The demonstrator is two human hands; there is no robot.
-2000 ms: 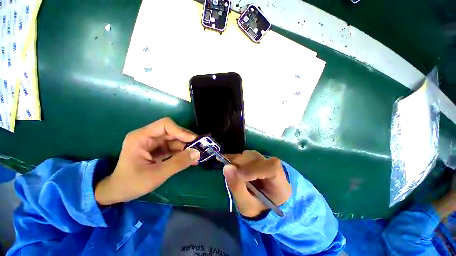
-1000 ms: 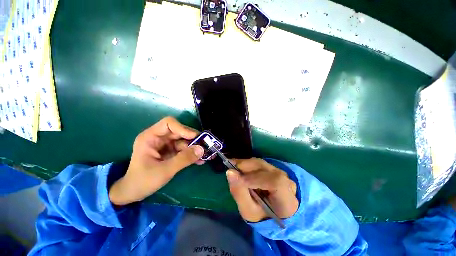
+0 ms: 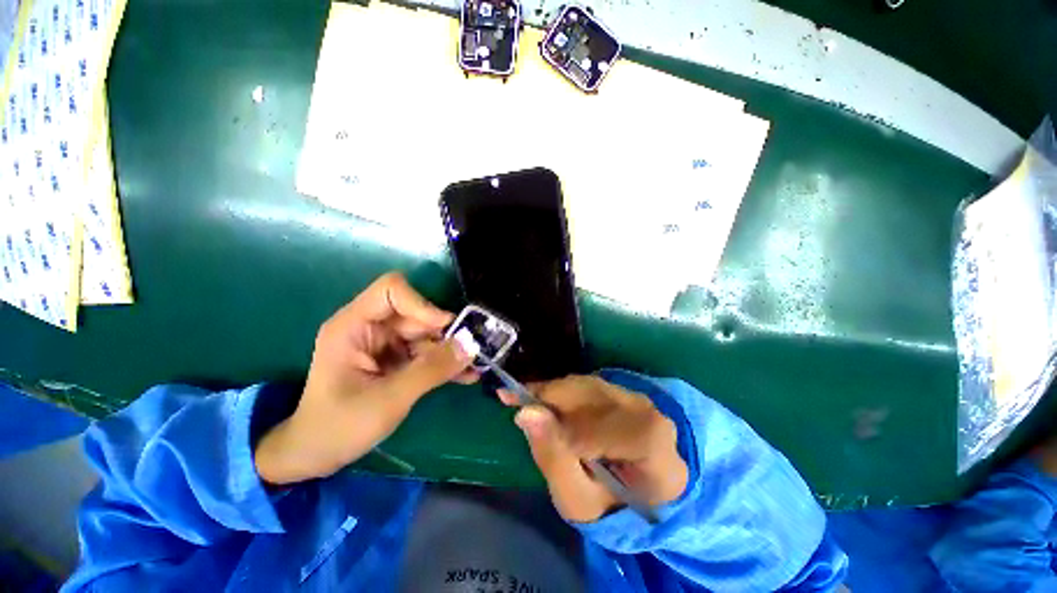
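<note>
My left hand (image 3: 369, 376) holds a small watch housing (image 3: 488, 332) between thumb and fingers, its dark inside and pale rim facing up. A small white piece (image 3: 467, 342) shows at the housing's left side by my thumb; I cannot tell whether it is stuck down. My right hand (image 3: 609, 440) grips grey metal tweezers (image 3: 512, 386), their tip at the housing's lower edge. A black smartphone (image 3: 514, 249) lies flat just beyond, partly behind the housing and my right hand.
Pale adhesive sheets (image 3: 406, 127) lie beyond the phone, with two more housings (image 3: 489, 37) (image 3: 580, 48) at their far edge. Blue-printed sheets (image 3: 52, 174) lie at left, a clear bag (image 3: 1006, 313) at right. A white rail (image 3: 800, 70) curves behind. A person's blue sleeve (image 3: 1003, 539) shows at lower right.
The tweezer tip has moved from inside the housing to its lower edge. The white piece now shows beside my left thumb instead of near the housing's upper middle. The view has shifted slightly.
</note>
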